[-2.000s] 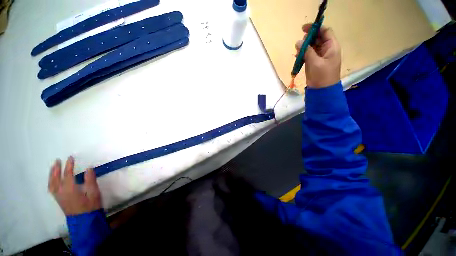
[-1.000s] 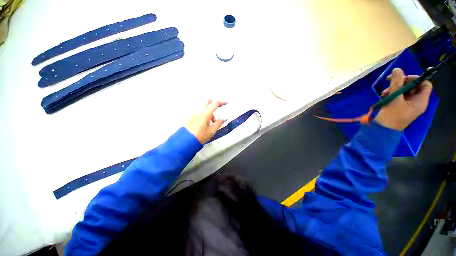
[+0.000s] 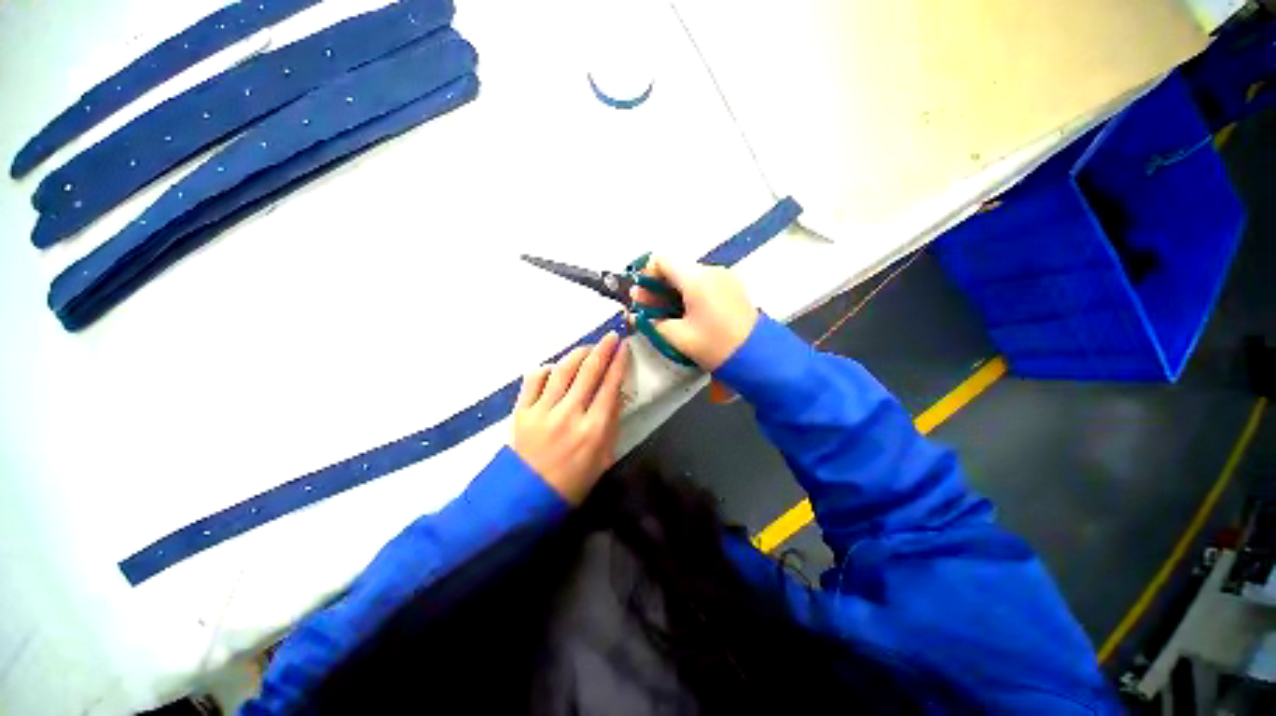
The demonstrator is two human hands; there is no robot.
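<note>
A long narrow navy strap (image 3: 329, 478) with white dots lies along the front of the white table, its right end near the brown board. My left hand (image 3: 571, 417) lies with its fingertips on the strap near its middle. My right hand (image 3: 704, 311) holds the scissors (image 3: 609, 284) by their dark green handles, just right of my left fingertips and over the strap. The dark blades point left and look closed. My right hand and the scissors hide part of the strap.
Wide navy strap pieces (image 3: 266, 161) lie at the far left. The blue base rim of a white spool (image 3: 620, 95) shows at the far middle. A brown board (image 3: 896, 105) lies at the right. A blue plastic crate (image 3: 1043, 280) stands below the table's right edge.
My right hand has brought the scissors from over the crate back to the strap. My left hand has shifted slightly down along the strap. The strap's right end, curled before, now lies extended.
</note>
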